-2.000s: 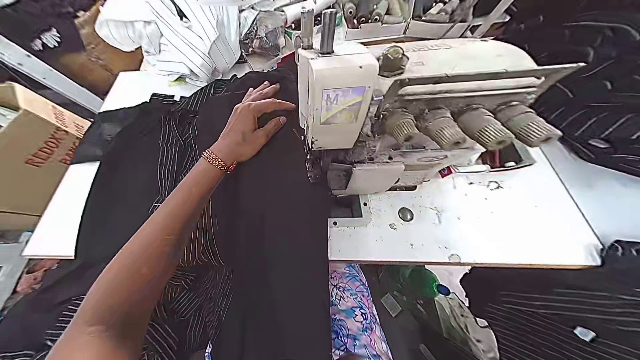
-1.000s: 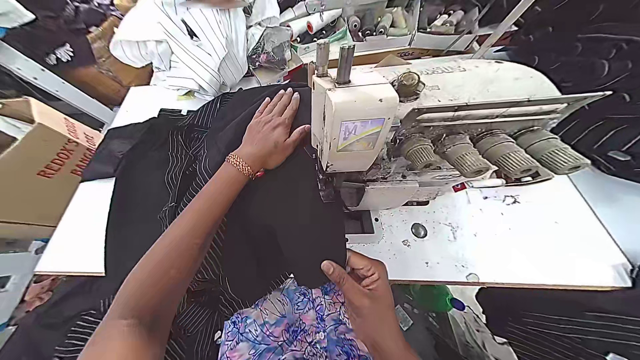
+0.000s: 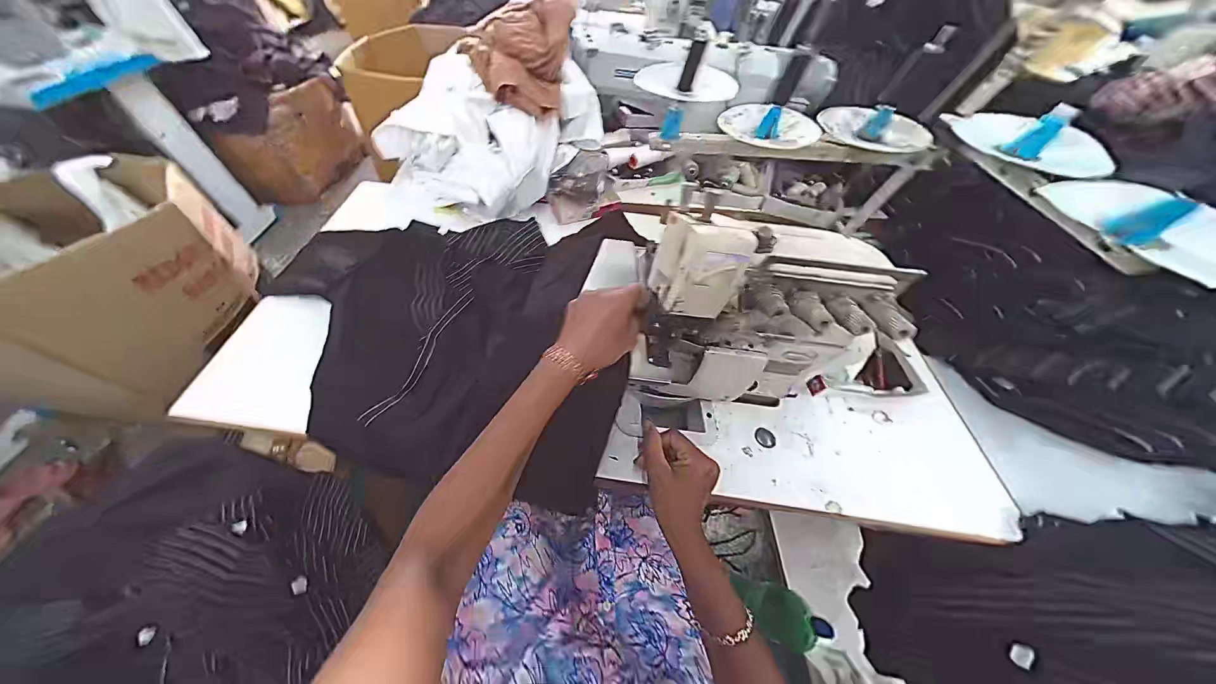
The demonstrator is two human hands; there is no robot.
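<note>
An overlock sewing machine (image 3: 708, 266) stands on the white table (image 3: 893, 465), with thread tension dials along its front. Black fabric with fine pale stripes (image 3: 446, 351) lies left of the machine and hangs over the table's near edge. My left hand (image 3: 603, 328) is at the machine's needle area, fingers bent together; what they touch there is blurred. In front of the machine, at the table's near edge, my right hand (image 3: 679, 465) has thumb and fingertips pinched together. Something thin like thread may be at its fingertips, but it is too small to tell.
At left is a cardboard box (image 3: 123, 304). White cloth (image 3: 484, 123) with a brown cloth (image 3: 522, 57) is heaped behind the table. Thread stands with white discs (image 3: 769, 125) are behind the machine. Dark fabric (image 3: 1035, 598) lies at lower right, near a green bottle (image 3: 774, 608).
My left hand has moved from flat on the black fabric to the needle area. My right hand has left the fabric's near edge. The view now takes in more of the room.
</note>
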